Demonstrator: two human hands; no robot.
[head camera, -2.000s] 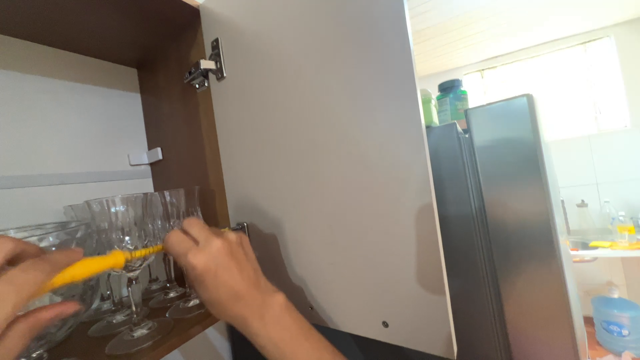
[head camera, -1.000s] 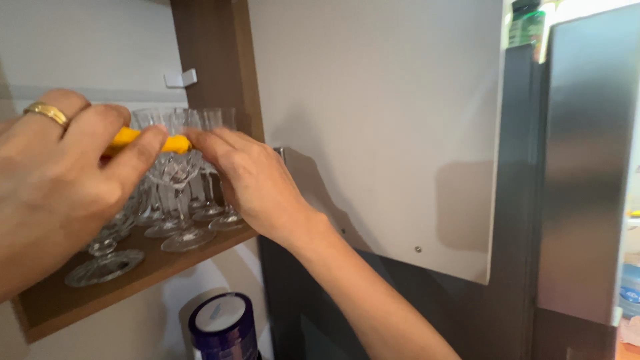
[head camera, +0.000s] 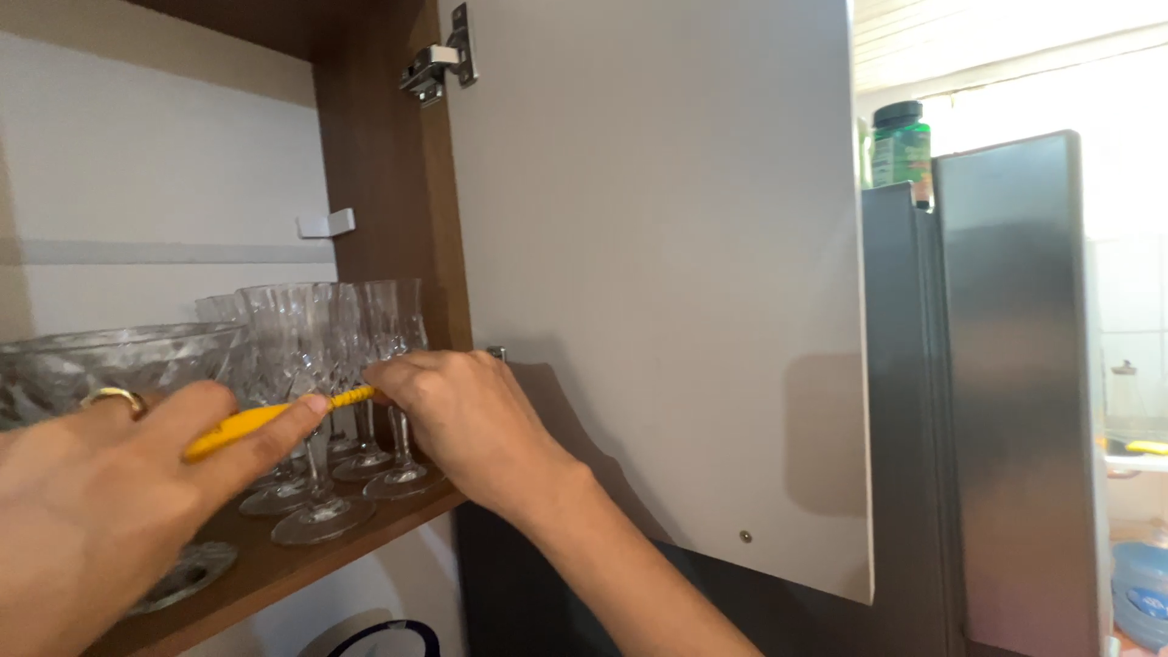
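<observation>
My left hand (head camera: 155, 474), with a gold ring, grips the thick yellow handle of a slim tool (head camera: 242, 429), perhaps a screwdriver; its kind is unclear. At the tool's thin, ridged yellow end, the fingers of my right hand (head camera: 456, 411) are closed on it, their tips partly hidden. Both hands are in front of clear stemmed glasses (head camera: 315, 484) standing upright on the brown cabinet shelf (head camera: 401, 529). Behind my left hand stands a footed cut-glass bowl (head camera: 119, 351).
The white cabinet door (head camera: 657, 274) stands open beside my right arm, on a metal hinge (head camera: 443, 59). Beyond it are a dark refrigerator (head camera: 903, 365) and a green bottle (head camera: 901, 151). A round dark-rimmed container (head camera: 388, 639) is below the shelf.
More of the yellow tool shows between my hands than a second ago, when my left hand covered much of it. The view has shifted, bringing the upper hinge back in.
</observation>
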